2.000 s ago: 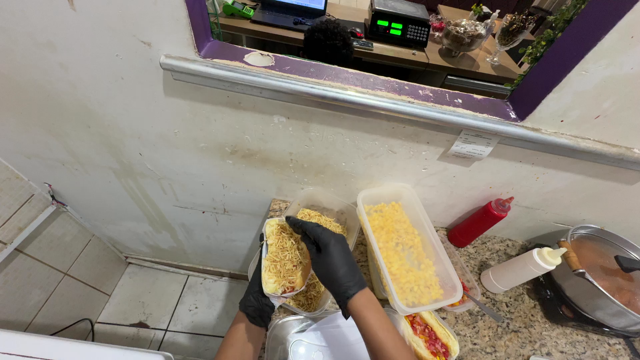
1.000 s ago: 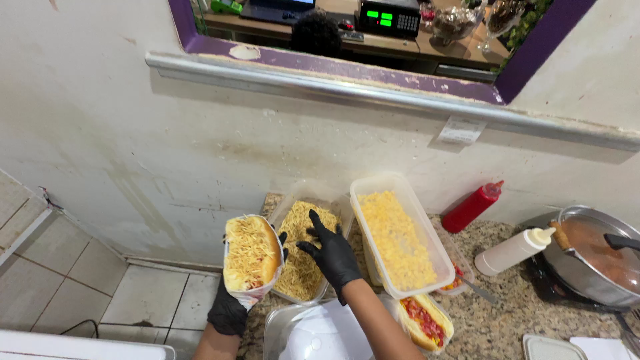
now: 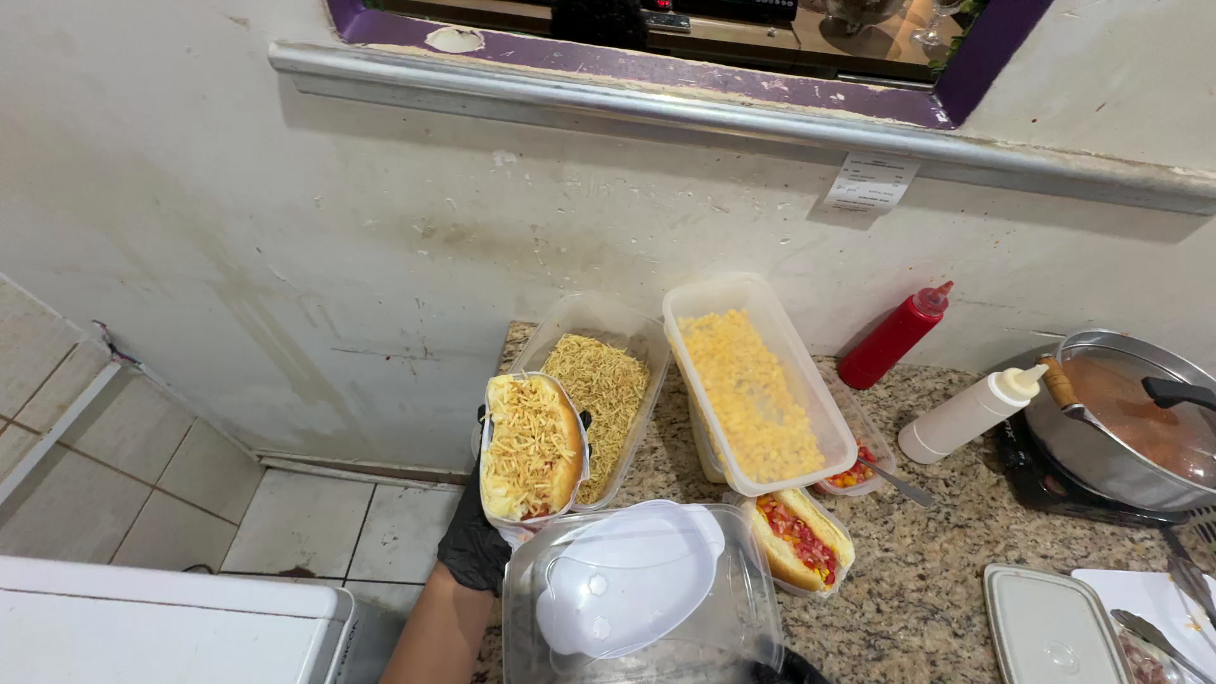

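Note:
My left hand (image 3: pixel 475 546), in a black glove, holds a filled bun (image 3: pixel 534 446) topped with shoestring potatoes in a white holder. Its fingertips curl round the holder's right side, beside a clear plastic tub of shoestring potatoes (image 3: pixel 598 399). Of my right hand (image 3: pixel 790 671), only a bit of black glove shows at the bottom edge, by the clear container (image 3: pixel 750 579) with white oval trays (image 3: pixel 632 579) on it; its fingers are hidden. A second bun (image 3: pixel 803 541) with chopped red filling lies right of that container, below a tub of yellow corn-like pieces (image 3: pixel 750 399).
On the granite counter (image 3: pixel 902 589) stand a red squeeze bottle (image 3: pixel 893 337), a white squeeze bottle (image 3: pixel 969 418) and a lidded steel pot (image 3: pixel 1130 437) on a black burner. A small tub (image 3: pixel 860 465) holds a spoon. A lidded box (image 3: pixel 1050 627) and utensils lie lower right.
My right hand has left the shoestring potato tub and moved down to the bottom edge. The filled bun in my left hand now carries a thicker layer of shoestring potatoes than one second ago.

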